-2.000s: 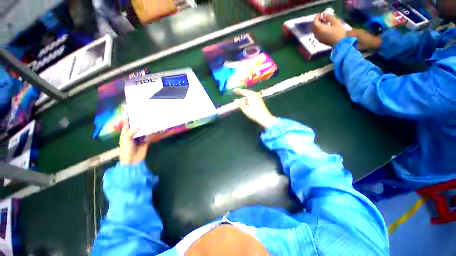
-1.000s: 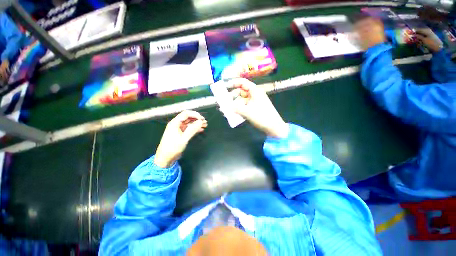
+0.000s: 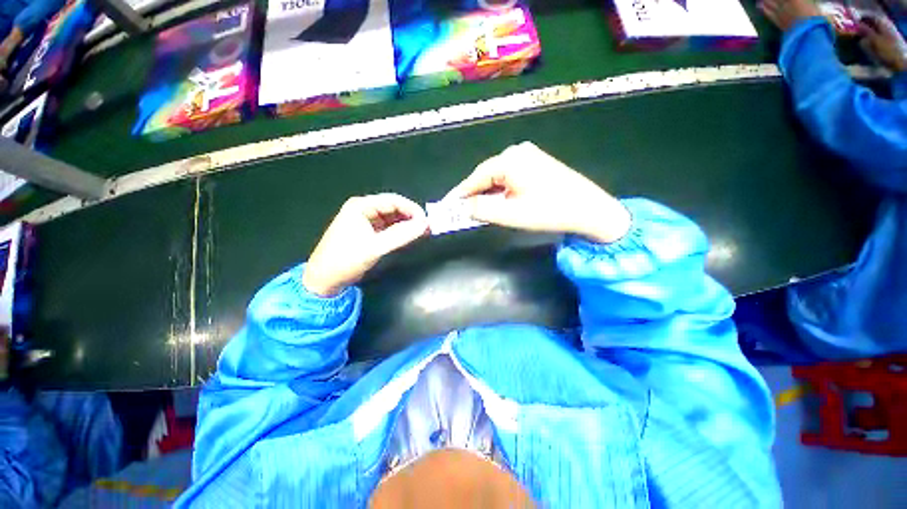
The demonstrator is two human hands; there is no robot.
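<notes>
A small white label strip (image 3: 453, 216) is stretched between my two hands above the dark green worktop (image 3: 298, 189). My left hand (image 3: 366, 237) pinches its left end between thumb and fingertips. My right hand (image 3: 537, 197) holds the right end, and its fingers cover part of the strip. Small print on the strip is too blurred to read. Beyond the rail, a white-faced retail box (image 3: 328, 60) lies between two multicoloured boxes, one on its left (image 3: 199, 75) and one on its right (image 3: 462, 45).
The chipped white side rail (image 3: 398, 122) runs between worktop and green belt (image 3: 577, 50). Another white box (image 3: 681, 18) lies farther right on the belt. A person in a blue sleeve (image 3: 845, 119) works at right, near a red stool (image 3: 857, 403). A metal bar (image 3: 50, 169) crosses at left.
The strip, earlier in my right hand alone, is now held by both hands. The view has tipped down, so the boxes appear higher. The white box I held two seconds ago lies on the belt.
</notes>
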